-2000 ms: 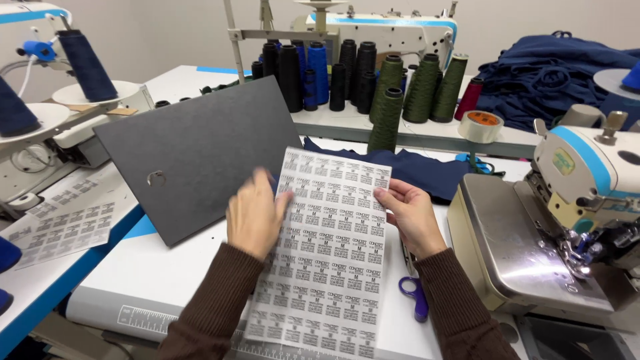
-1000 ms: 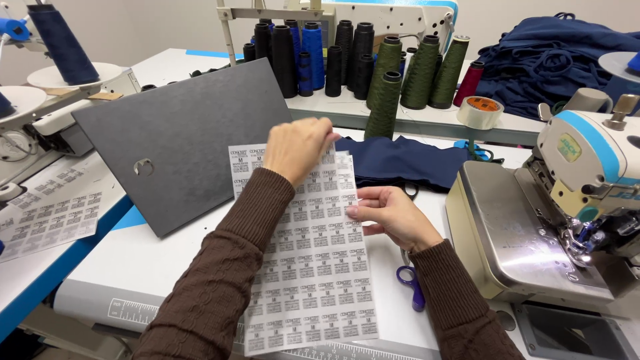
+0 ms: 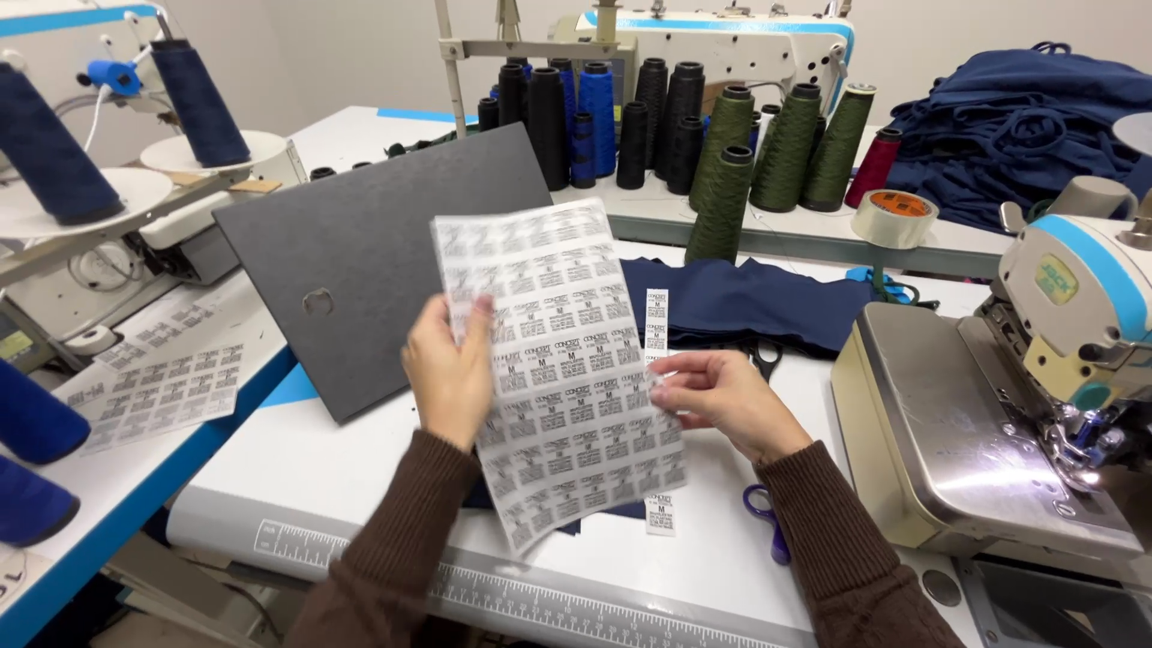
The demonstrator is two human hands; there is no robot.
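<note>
My left hand (image 3: 450, 373) holds the left edge of a white sheet of printed garment labels (image 3: 558, 360), thumb on its front. The sheet is tilted and its upper part is blurred. At its right edge, my right hand (image 3: 724, 400) has its thumb and fingertips closed on a narrow printed label strip (image 3: 657, 315). That strip runs upright beside and partly behind the sheet; its lower end shows below the sheet. Purple-handled scissors (image 3: 768, 522) lie by my right wrist. Folded navy fabric (image 3: 756, 301) lies behind my right hand.
A dark grey board (image 3: 378, 261) leans at the left behind the sheet. An overlock sewing machine (image 3: 972, 432) stands at the right. Thread cones (image 3: 720, 207) and a tape roll (image 3: 894, 219) stand at the back. A ruler (image 3: 558, 603) runs along the table's front edge. More label sheets (image 3: 171, 382) lie left.
A narrow strip is now apart from the sheet, at my right hand. My left hand has moved from the sheet's top down to its left edge, and the sheet has tilted.
</note>
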